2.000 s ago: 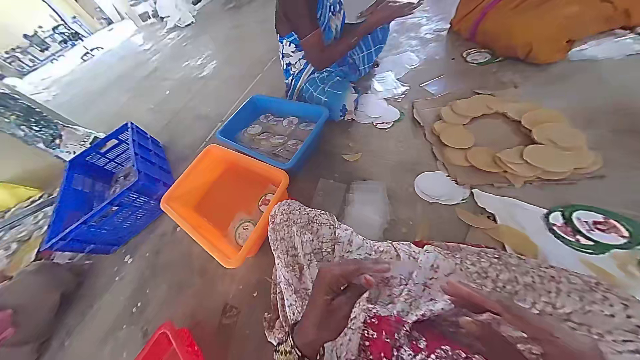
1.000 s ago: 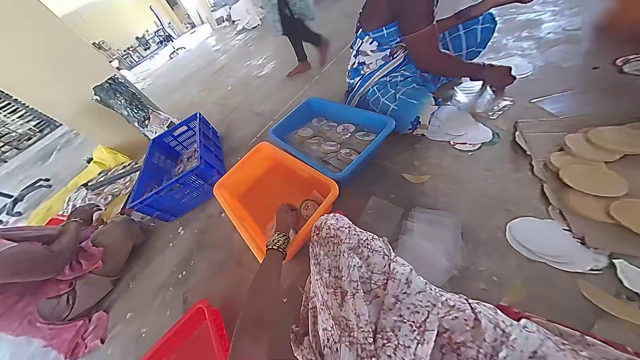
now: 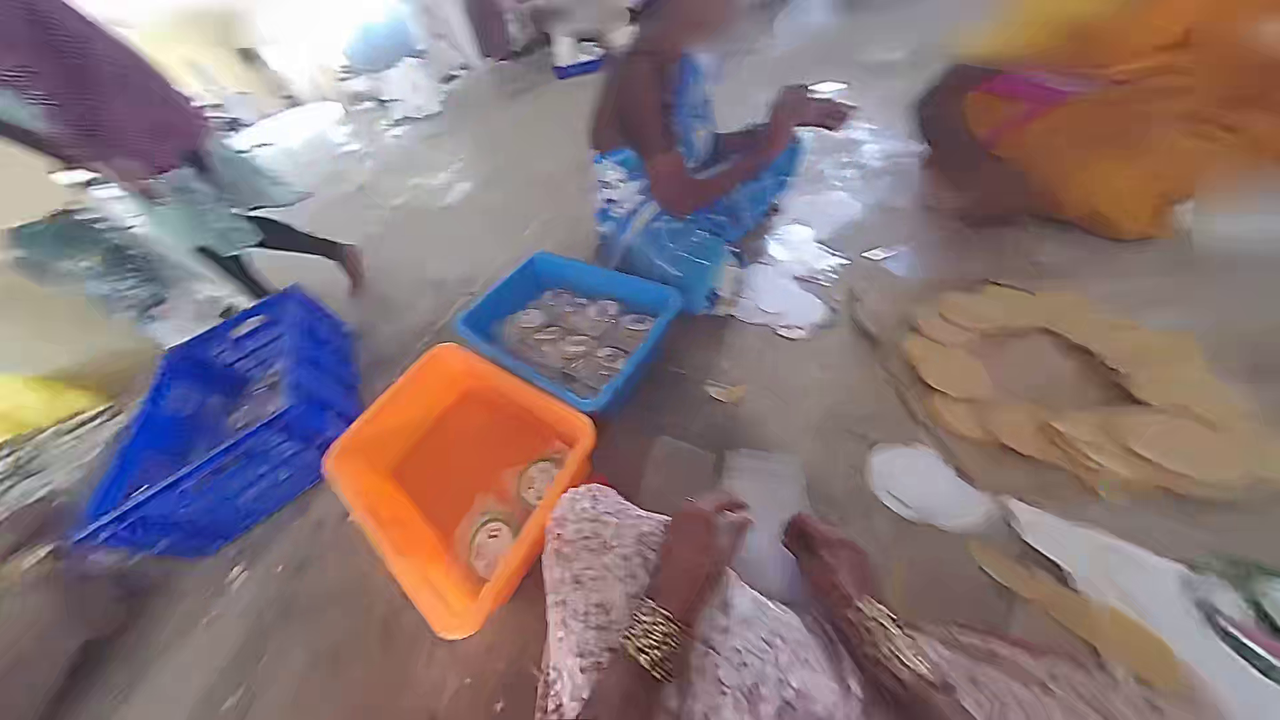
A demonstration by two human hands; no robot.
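My left hand point(image 3: 705, 545) and my right hand point(image 3: 830, 555) are at the near edge of a pile of clear plastic sleeves point(image 3: 765, 490) on the floor, one on each side of it. The fingers look bent, and blur hides whether they grip a sleeve. Left of my knee is an orange plastic tub point(image 3: 395, 510) with a couple of round packed items point(image 3: 491, 543) along its right side. Behind it a blue tub point(image 3: 630, 385) holds several similar round items. White discs point(image 3: 925, 487) lie right of my hands.
A blue plastic crate point(image 3: 215, 490) stands at the left. Tan discs point(image 3: 1180, 440) form a ring on a flat sheet at the right. One person in blue point(image 3: 690, 190) sits behind the blue tub, another in orange point(image 3: 1130, 140) at the upper right. A person walks at the upper left.
One of my hands was in the orange tub a second ago; now both are at the clear sleeves. The view has swung right. A walking person has come into view at the left.
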